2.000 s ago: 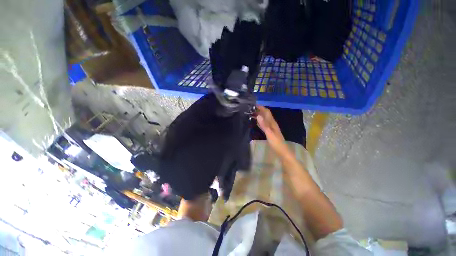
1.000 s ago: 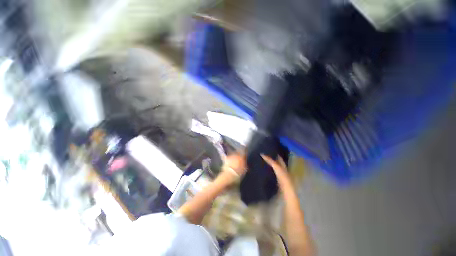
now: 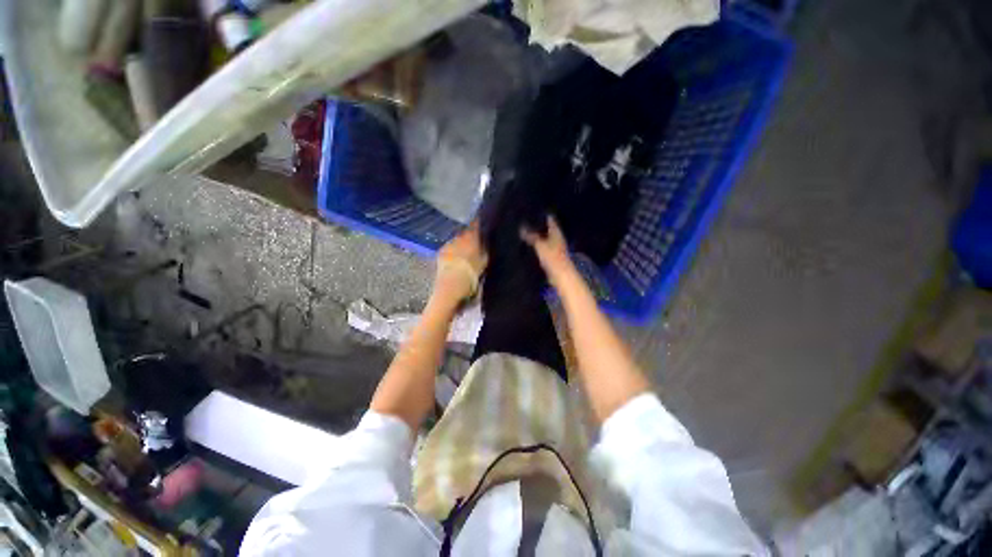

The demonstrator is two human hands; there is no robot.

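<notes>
A long black fabric bundle point(image 3: 509, 256) runs from the striped apron point(image 3: 495, 419) up over the near rim of the blue plastic crate point(image 3: 696, 245). My left hand point(image 3: 462, 261) is on its left side and my right hand point(image 3: 548, 248) on its right side, both gripping it. My fingertips are partly hidden against the black fabric. More black bundles point(image 3: 615, 120) with pale ties lie in the crate beyond, and their edges merge with the held one. A grey-white sheet or bag point(image 3: 444, 136) is in the crate's left part.
A white-grey tub point(image 3: 245, 93) with thread cones hangs into the upper left. Off-white fabric point(image 3: 625, 24) is at the top. A small translucent bin point(image 3: 57, 343) and the white table point(image 3: 256, 435) are at left. Another blue crate point(image 3: 976, 229) is at the right edge.
The black fabric has moved from my lap forward to the crate, with both hands now on its sides. The view has shifted, and the tub with cones has come into view at upper left.
</notes>
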